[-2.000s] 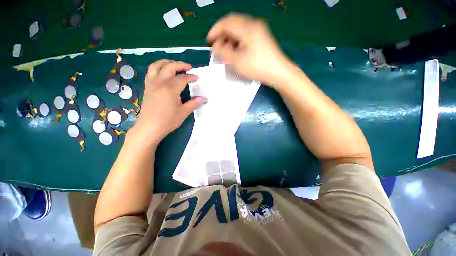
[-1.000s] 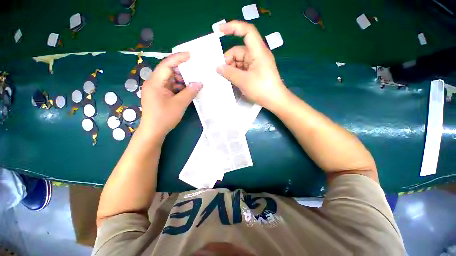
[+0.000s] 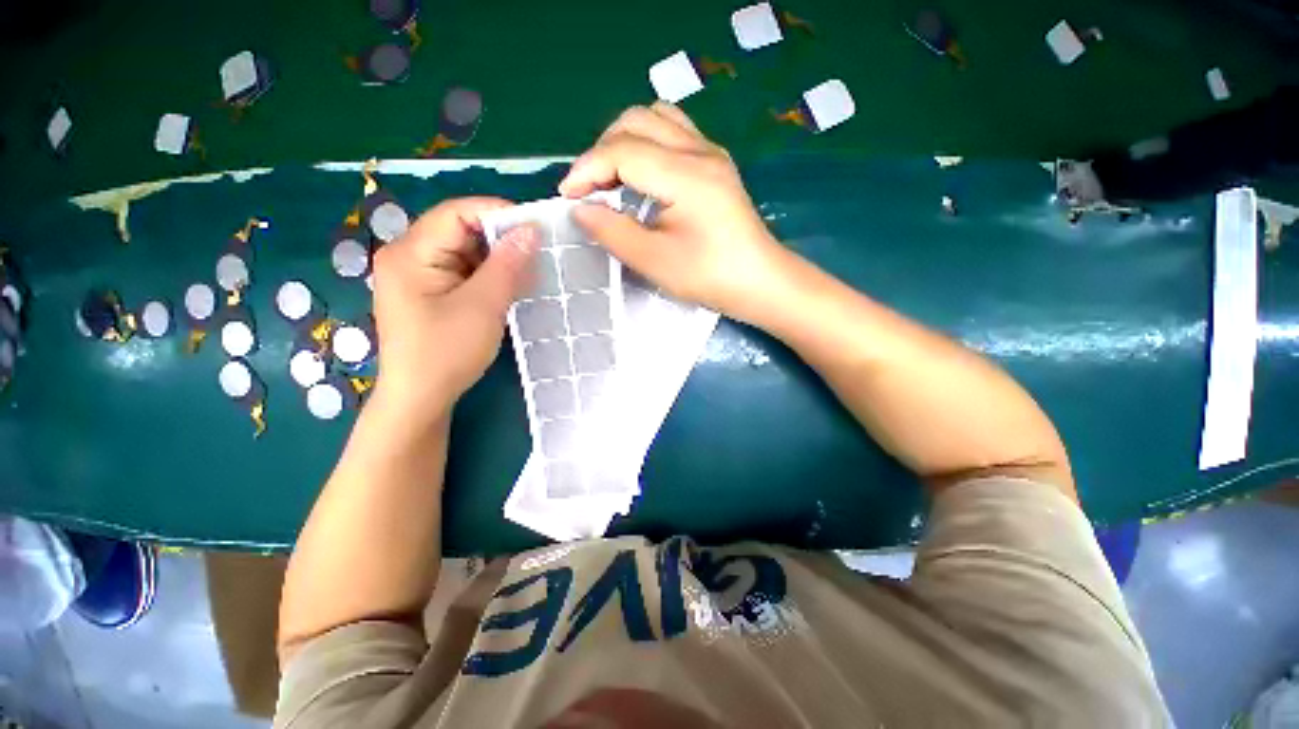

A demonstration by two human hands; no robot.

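Note:
A white sticker sheet (image 3: 567,356) with two columns of grey rounded squares lies in front of me over other white sheets (image 3: 658,373). My left hand (image 3: 449,292) grips its upper left edge between thumb and fingers. My right hand (image 3: 670,207) pinches its top edge, thumb on the front; the fingers partly hide the top corner. Whether a sticker is lifted there cannot be told. Several round modules (image 3: 349,345) with pale faces and gold tails lie to the left of my left hand.
Modules with white rounded squares (image 3: 677,77) and darker discs (image 3: 460,110) lie on the far green surface. Torn pale tape (image 3: 185,182) runs along the far edge of the bench. A narrow white strip (image 3: 1228,328) lies at far right. A shoe (image 3: 117,581) shows at lower left.
A sheet showing grey squares is now held upright to me, where a plain white one was. My right hand has moved down onto its top edge. Another white-square module lies beyond the hands.

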